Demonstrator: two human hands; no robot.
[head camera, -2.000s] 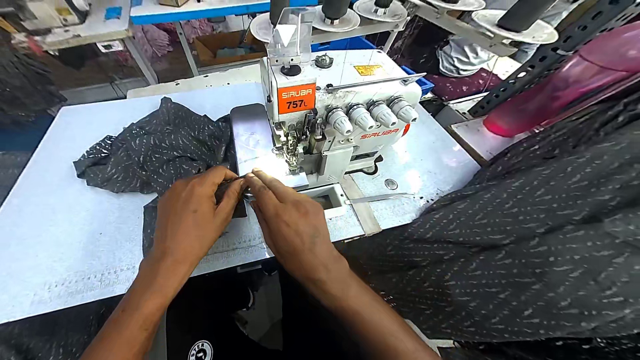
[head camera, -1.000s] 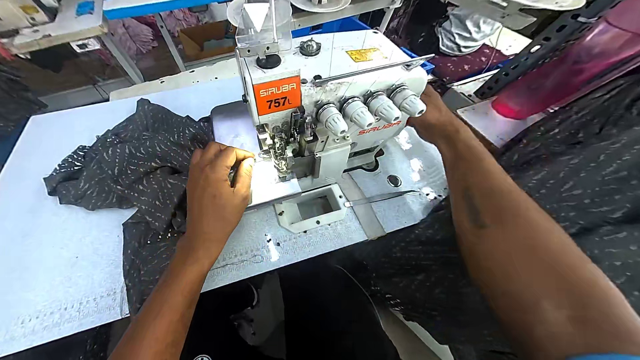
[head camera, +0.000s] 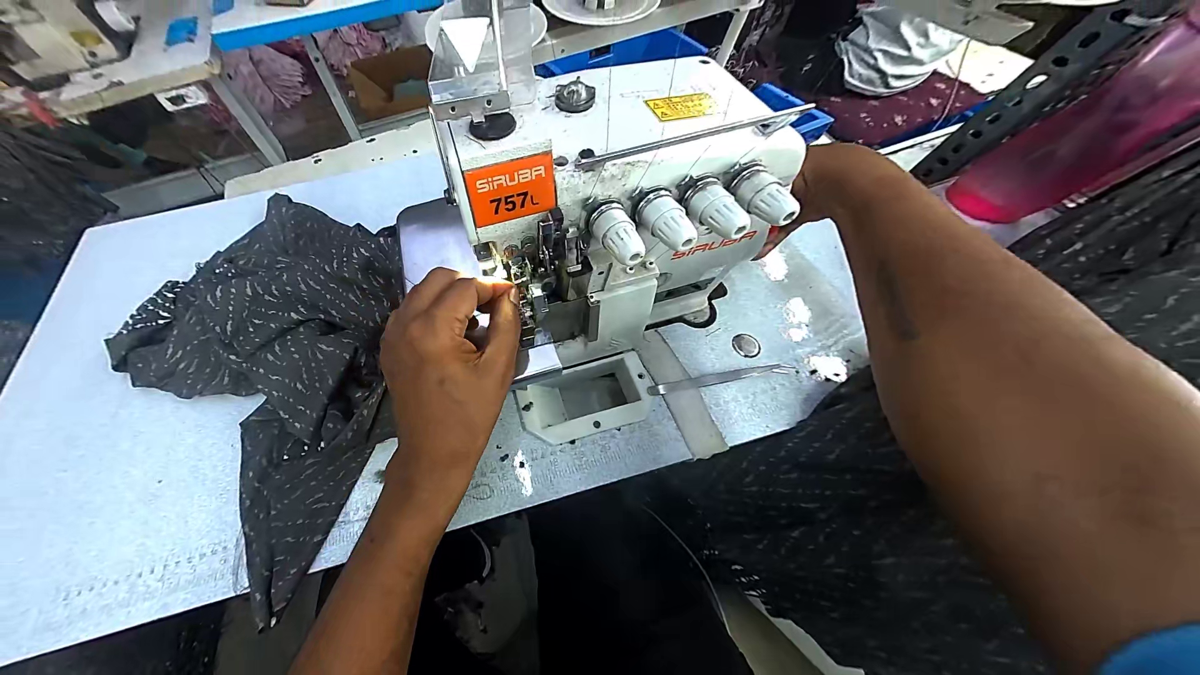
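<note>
A white Siruba overlock sewing machine (head camera: 694, 112) stands on a pale table. My left hand (head camera: 450, 347) is at its lit needle area, thumb and forefinger pinched together; whether something fine lies between them cannot be told. Dark patterned fabric (head camera: 291, 319) is bunched left of the machine, partly behind that hand. My right hand (head camera: 811, 192) reaches around the machine's right end, by the handwheel side; its fingers are mostly hidden. In front of the machine are several tension knobs (head camera: 717, 208). Metal tweezers (head camera: 722, 379) lie on the table to the right of an open recess (head camera: 586, 398).
More dark patterned fabric (head camera: 844, 525) hangs at the right, beside a pink translucent object (head camera: 1050, 141). Behind the machine are a blue bin (head camera: 623, 52), thread stands (head camera: 600, 9) and a cardboard box (head camera: 389, 80). A perforated metal rail (head camera: 1041, 84) slants at the upper right.
Two seconds ago both hands were together at the front of the needle area. My right hand has moved to the machine's right end; my left hand has stayed near the needles. The view is closer.
</note>
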